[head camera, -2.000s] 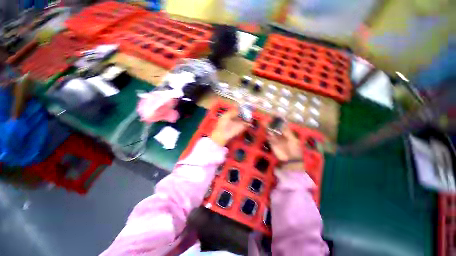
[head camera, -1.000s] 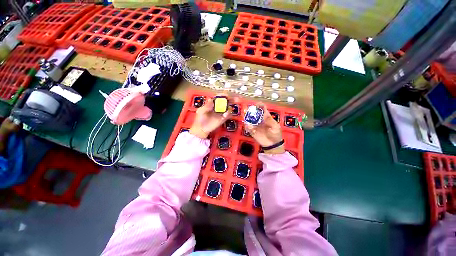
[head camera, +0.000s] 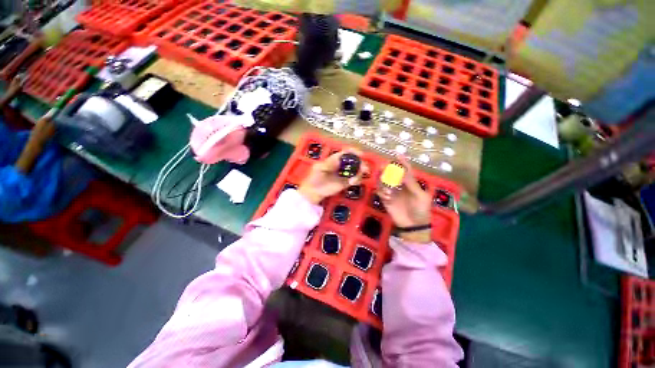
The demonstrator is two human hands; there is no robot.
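My left hand (head camera: 325, 180) holds a smartwatch body (head camera: 349, 165) between its fingertips; its display is dark with small coloured marks. My right hand (head camera: 406, 200) holds a second smartwatch body (head camera: 392, 175) whose screen is plain yellow. Both hands are bare, above the far half of the red turnover tray (head camera: 337, 272). Dark watch bodies lie face up in the tray's pockets, one per pocket. My hands and sleeves hide part of the tray.
Behind the tray, white charging pucks (head camera: 406, 136) lie on brown cardboard (head camera: 468, 154). A pink fan (head camera: 219, 139) and tangled cables (head camera: 276, 85) stand left. More red trays (head camera: 432, 83) lie behind. A grey post (head camera: 553, 176) slants at right. A person's blue sleeve (head camera: 21, 190) is far left.
The watch in my left hand has gone from a yellow screen to a dark one with marks. The watch in my right hand now shows yellow. The camera view has shifted.
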